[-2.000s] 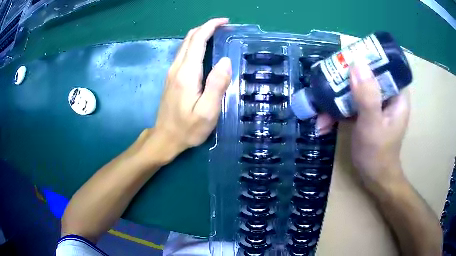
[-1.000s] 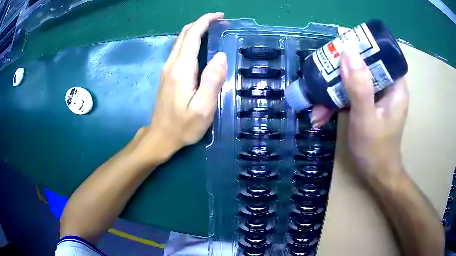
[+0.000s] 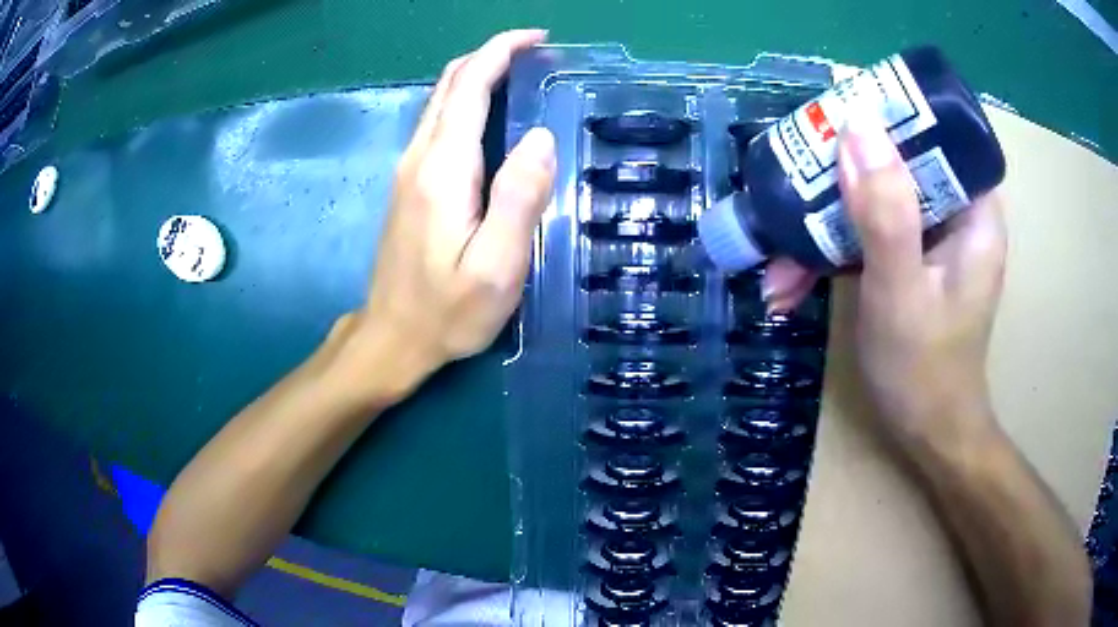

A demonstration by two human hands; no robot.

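My right hand (image 3: 926, 294) grips a black adhesive bottle (image 3: 956, 123) with a white and red label. The bottle is tilted, its pale blue-grey collar (image 3: 732, 234) down to the left over the clear tray (image 3: 546, 404). The narrow tip cannot be made out. Black round parts (image 3: 635, 426) stand on edge in two visible columns in the tray. The bottle and fingers hide some upper parts of the right column. My left hand (image 3: 460, 233) rests on the tray's upper left edge, thumb on the rim, thumb and fingers apart.
A tan cardboard sheet (image 3: 846, 490) covers the tray's right side, under my right hand. Two small white discs (image 3: 193, 249) lie on the green mat (image 3: 307, 245) at left. More clear plastic shows at upper left. A blue object (image 3: 135, 494) and yellow floor line are below the bench edge.
Since two seconds ago the bottle and my right hand have moved slightly up and left. The tray shows slightly higher and further left. Over the last second almost nothing has moved.
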